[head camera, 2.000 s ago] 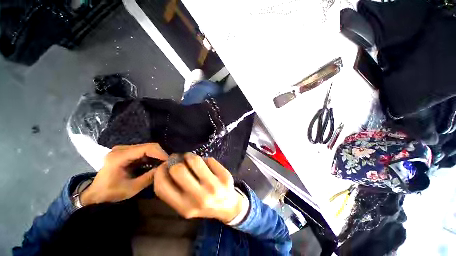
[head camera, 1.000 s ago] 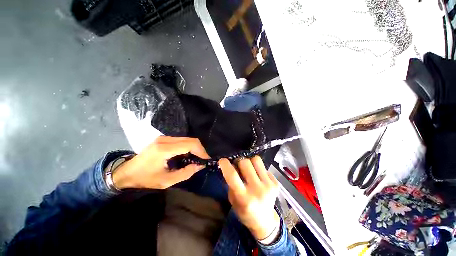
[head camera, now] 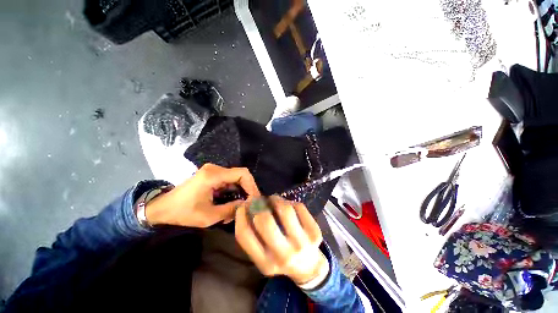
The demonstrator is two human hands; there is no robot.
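A black garment (head camera: pixel 275 156) lies over my lap, with a sparkling bead trim (head camera: pixel 314 156) along its edge. My left hand (head camera: pixel 199 198) pinches a gathered black edge of it between thumb and fingers. My right hand (head camera: pixel 281 238) is close against my left fingertips, fingers curled at the same edge; a grey-green band (head camera: pixel 259 205) sits on one finger. Whatever is between the right fingertips is hidden. A pale strip (head camera: pixel 342 172) runs from the work to the table edge.
The white table (head camera: pixel 391 110) holds black-handled scissors (head camera: pixel 438 203), a long brown-and-metal tool (head camera: pixel 437 148), silvery chain (head camera: pixel 474 30), a floral pouch (head camera: pixel 483 254), yellow-handled pliers (head camera: pixel 435 298) and black garments (head camera: pixel 541 147). A red basket (head camera: pixel 370 227) is below. A clear plastic bag (head camera: pixel 168 125) lies beside my lap.
My right hand has moved left along the trim and curled in against my left hand, after lying spread along the edge a second ago. The view has shifted slightly.
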